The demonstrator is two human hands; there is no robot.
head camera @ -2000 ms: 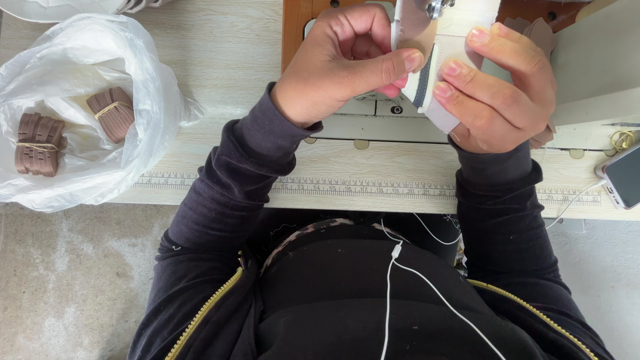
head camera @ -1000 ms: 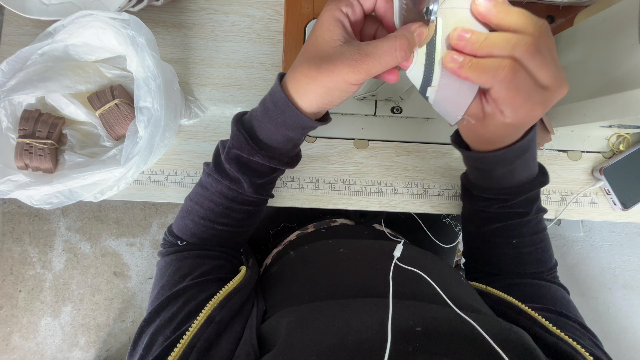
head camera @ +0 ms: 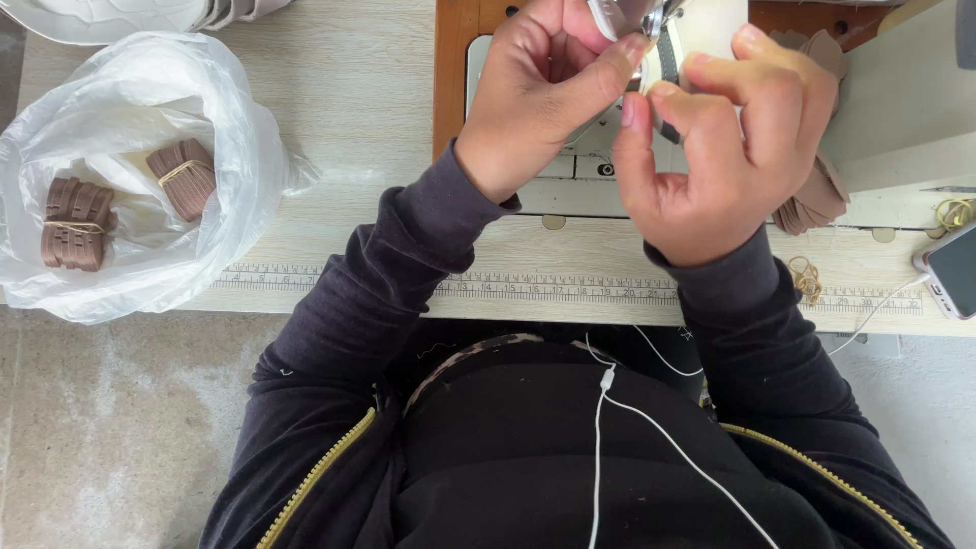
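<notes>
A white piece of material with a dark stitched strip (head camera: 669,57) is at the metal presser foot area of a sewing machine (head camera: 892,114), at the top. My left hand (head camera: 553,91) pinches the left edge of the piece between thumb and fingers, close beside the machine's metal parts (head camera: 653,21). On the other side, my right hand (head camera: 724,137) has its thumb and fingertips on the piece near the dark strip, the other fingers spread over the white part. The fingers and machine head hide much of the piece and the needle.
A clear plastic bag (head camera: 255,145) at the left holds two banded brown bundles (head camera: 76,225). Brown pieces (head camera: 812,198) lie behind my right hand. Rubber bands (head camera: 805,280) and a phone (head camera: 949,267) with a white cable are at the right. A printed ruler (head camera: 534,290) runs along the table's front edge.
My right hand has shifted down from its place one second ago, its thumb now showing beside the strip. The piece's lower end has swung out of plain sight. My left hand stays near the machine's metal parts.
</notes>
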